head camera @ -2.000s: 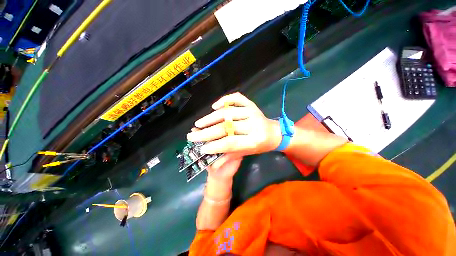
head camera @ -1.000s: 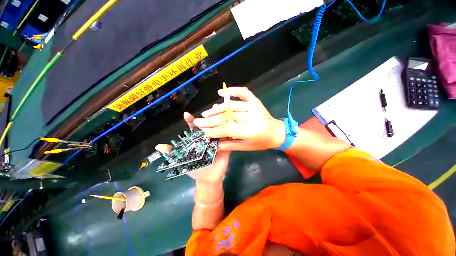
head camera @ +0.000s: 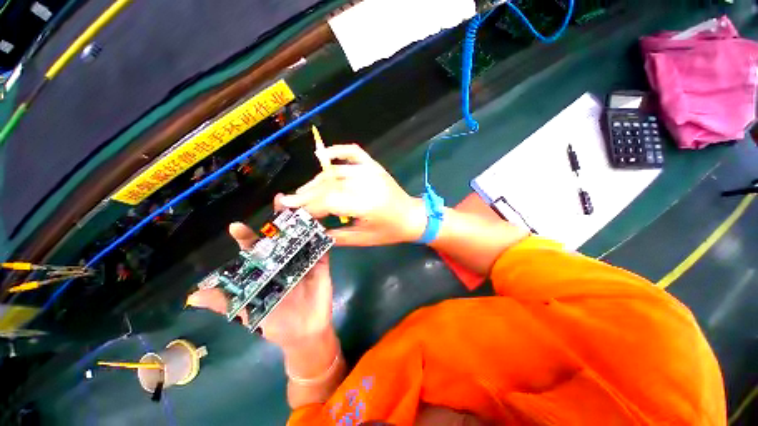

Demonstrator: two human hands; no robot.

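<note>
A green circuit board (head camera: 270, 262) with dense parts is tilted above the bench mat, seen as two stacked layers, perhaps two boards. My left hand (head camera: 295, 308) holds it from below, with fingertips at its far and left edges. My right hand (head camera: 361, 195) is at the board's upper right corner, its fingertips at or near the edge; I cannot tell if they touch. A slim yellow and cream pointed tool (head camera: 320, 148) sticks up from between the right fingers. A bright blue wrist strap (head camera: 433, 215) is on my right wrist.
A cream cup (head camera: 181, 364) with a yellow stick (head camera: 125, 364) stands at lower left. A clipboard with white paper (head camera: 540, 166), black pen (head camera: 573, 158), calculator (head camera: 634, 133) and pink cloth (head camera: 702, 79) lie right. Blue coil cord (head camera: 468, 75) rises from the strap. Dark recess with boards lies beyond.
The board has turned so that more of its upper face and an orange part show. The right hand has moved off its face to the upper right corner. The whole view has shifted.
</note>
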